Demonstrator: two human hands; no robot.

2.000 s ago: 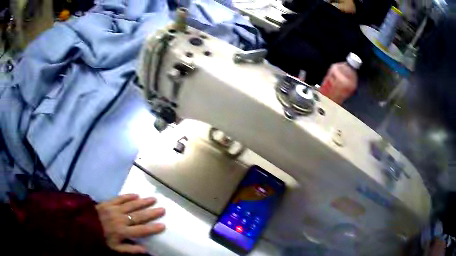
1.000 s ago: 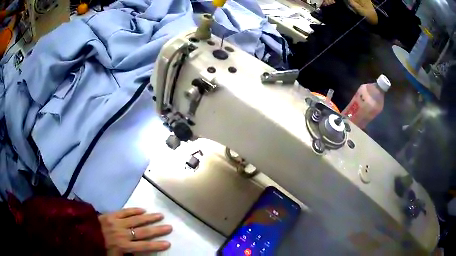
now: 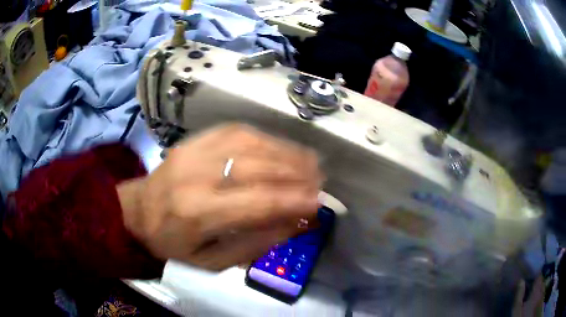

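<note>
My left hand point(image 3: 226, 192), blurred, with a ring and a dark red sleeve, is raised in front of the sewing machine point(image 3: 260, 117) and over the upper part of the lit smartphone point(image 3: 288, 263). Its fingers look bent; the fingertips are blurred, and I cannot tell whether they touch the phone or hold anything. The phone lies on the machine bed with a blue-purple screen and a red button. Light blue cloth point(image 3: 80, 93) lies crumpled left of and behind the machine head. My hand and sleeve hide most of the needle area and dark strip. My right hand is not in view.
A pink bottle with a white cap point(image 3: 388, 77) stands behind the machine arm. Dark cloth point(image 3: 347, 37) lies behind it, with a thread stand disc point(image 3: 428, 23) at the upper right. A cream machine point(image 3: 28, 52) shows at far left.
My left hand has lifted from the white table and moved up and right over the phone. The camera view has shifted. The cloth's near edge is now covered by the arm.
</note>
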